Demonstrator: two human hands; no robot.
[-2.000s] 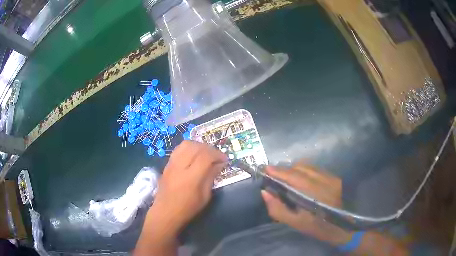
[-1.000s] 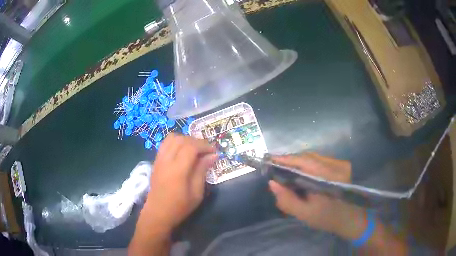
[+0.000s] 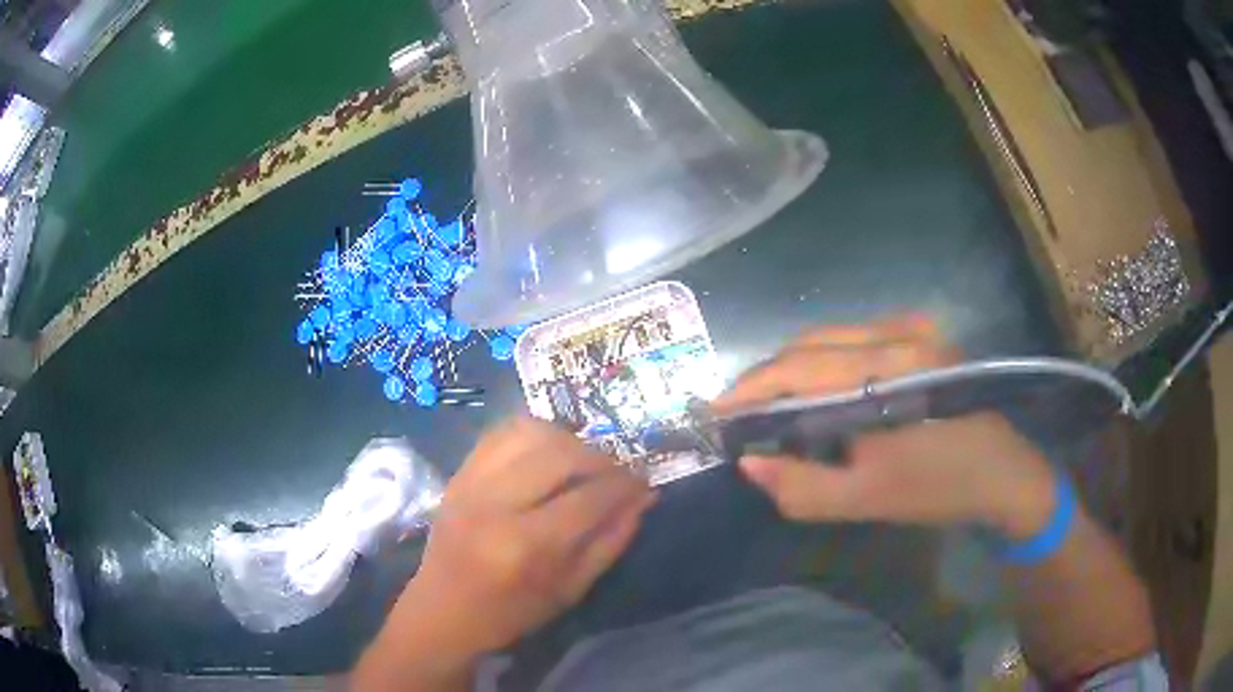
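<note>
The white power strip housing (image 3: 532, 354) lies open in front of me, with a green circuit board (image 3: 690, 365) and metal parts inside. My right hand (image 3: 865, 433) is shut on the dark soldering iron (image 3: 798, 422), its tip end over the housing's lower right part. A pale cable runs back from the iron. My left hand (image 3: 548, 521) is at the housing's lower left edge with fingers bent together; whether it holds anything is hidden. Loose blue discs with wire legs (image 3: 392, 284) lie in a pile at the upper left of the housing.
A clear extractor cone (image 3: 609, 176) hangs just above the housing. A bagged white cord (image 3: 318, 541) lies left of my left hand. A cardboard tray (image 3: 1041, 257) with silvery parts (image 3: 1143, 284) is at the right. Another housing (image 3: 34, 480) is at the far left.
My left hand has moved down from over the housing to its lower edge. My right hand with the iron has shifted slightly right, and the iron's cable now arches higher.
</note>
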